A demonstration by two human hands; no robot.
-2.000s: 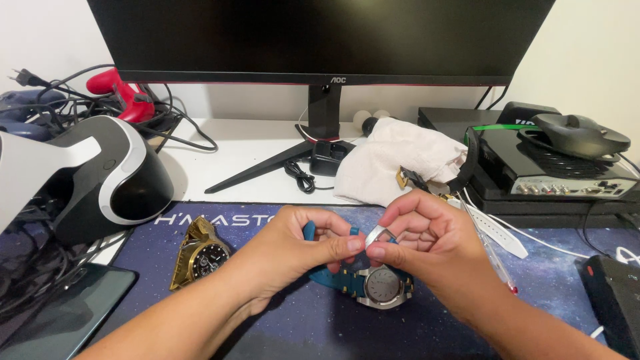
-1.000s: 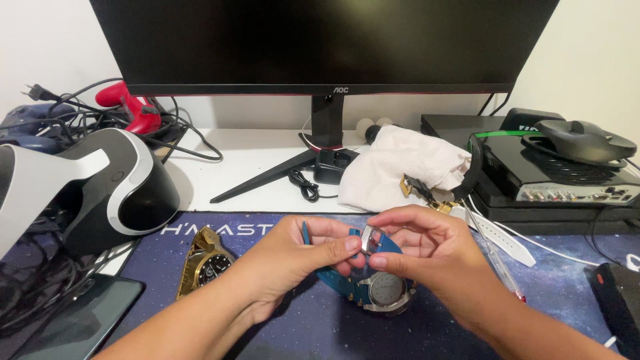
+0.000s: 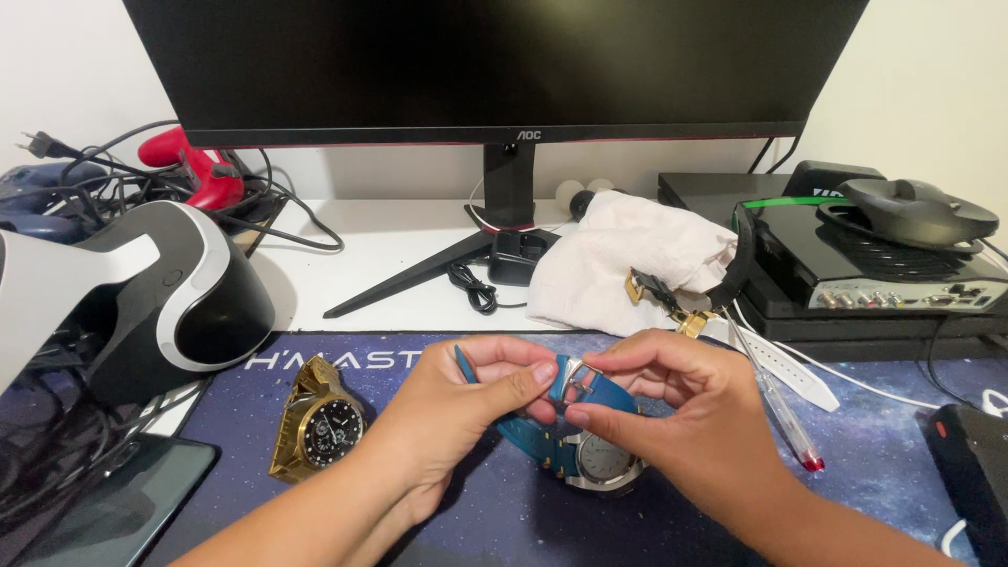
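Both of my hands hold the blue strap of a wristwatch above the dark mat. My left hand (image 3: 492, 386) pinches the blue strap (image 3: 526, 437) beside the buckle, and a pointed blue strap end sticks up between its fingers. The thumb and fingertips of my right hand (image 3: 669, 386) grip the silver metal buckle (image 3: 577, 378) from the other side. Below them hangs the silver watch case (image 3: 605, 458), its back facing up, partly hidden by my right hand. A gold watch with a black dial (image 3: 332, 431) lies to the left of my left forearm.
A monitor (image 3: 504, 134) stands behind. At left are a VR headset (image 3: 197, 291), a red game controller (image 3: 197, 169), cables and a phone (image 3: 118, 504). At right lie a white cloth (image 3: 622, 252), a white watch strap (image 3: 787, 370), a clear screwdriver (image 3: 791, 425) and black electronic boxes (image 3: 874, 268).
The buckle has turned between my fingers, and its frame and pin now show. Both hands stay on the strap and buckle. The gold watch has not moved.
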